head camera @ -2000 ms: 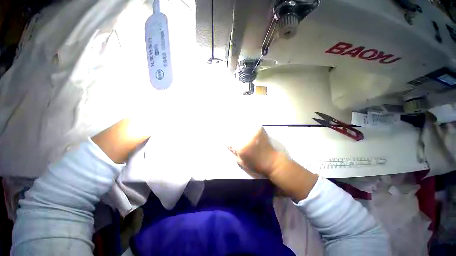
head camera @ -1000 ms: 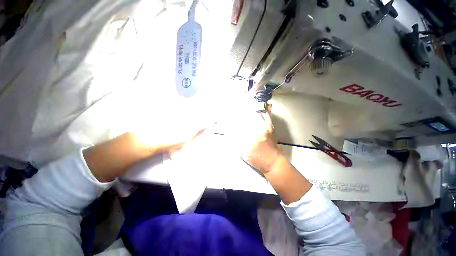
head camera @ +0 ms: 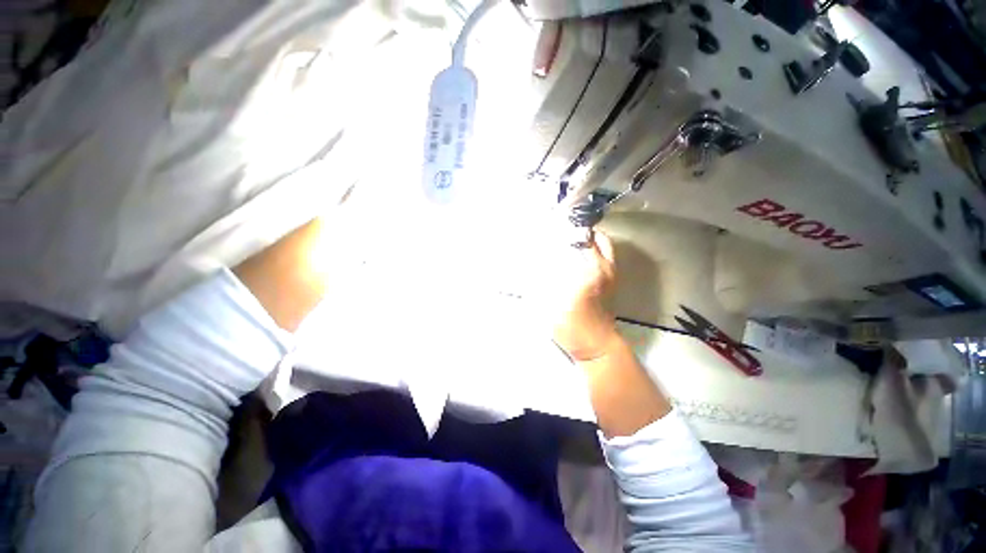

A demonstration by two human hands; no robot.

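A white fabric piece (head camera: 432, 373) lies under the lamp glare, its pointed corner hanging over the table's front edge onto the purple apron. My right hand (head camera: 585, 297) is at the presser foot (head camera: 585, 240), fingertips beside it; glare washes out most of the hand. My left hand (head camera: 314, 259) is on the cloth left of the lamp; its fingers are lost in the glare. I cannot tell whether either hand grips the cloth. The white sewing machine head (head camera: 800, 162) with red lettering stands at the right.
A white oval lamp (head camera: 450, 135) hangs left of the needle. Red-handled snips (head camera: 722, 344) lie right of my right hand, near a paper label (head camera: 795, 337). A large wrinkled heap of pale cloth (head camera: 130, 162) covers the left side. Pale pieces lie below the table at right.
Since the earliest frame, my right hand has moved up to the presser foot. Since one second ago, my left hand has moved up and away from the cloth's front. The whole view has tilted.
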